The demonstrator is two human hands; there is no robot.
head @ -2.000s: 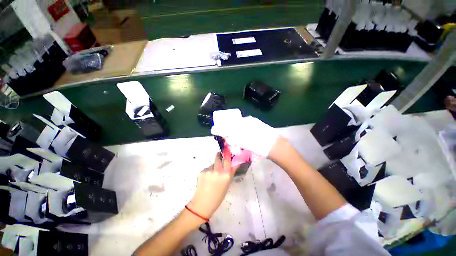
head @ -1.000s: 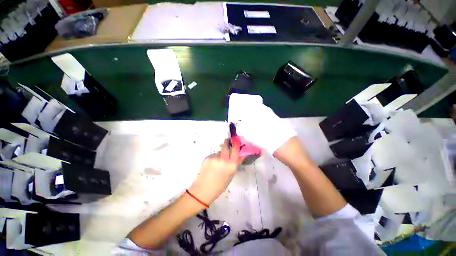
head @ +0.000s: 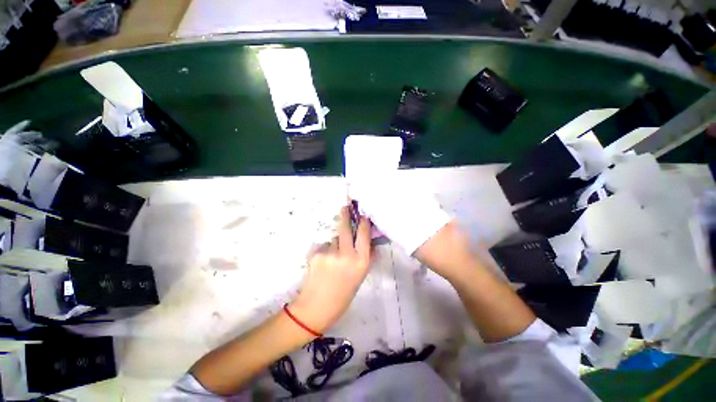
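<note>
My left hand (head: 337, 271), bare with a red wrist cord, and my right hand (head: 404, 208), in a white glove, meet over the middle of the bench. They hold a small retail box between them. Its white flap (head: 374, 149) stands up beyond the fingers. A thin dark edge and a pinkish patch show between the fingers; the rest of the box is hidden. Bundled black cables (head: 330, 355) lie on the bench near my body, with another bundle (head: 399, 357) to their right.
Open black boxes with white flaps stand at left (head: 114, 283) and right (head: 542, 169). On the green belt (head: 224, 102) lie two open boxes, a closed box (head: 492, 100) and a dark box (head: 410, 112). A bag (head: 88, 22) lies beyond the belt.
The view has tilted down. Boxes on the belt have shifted right relative to the bench. My hands stay together on the box, and less of the pink patch shows.
</note>
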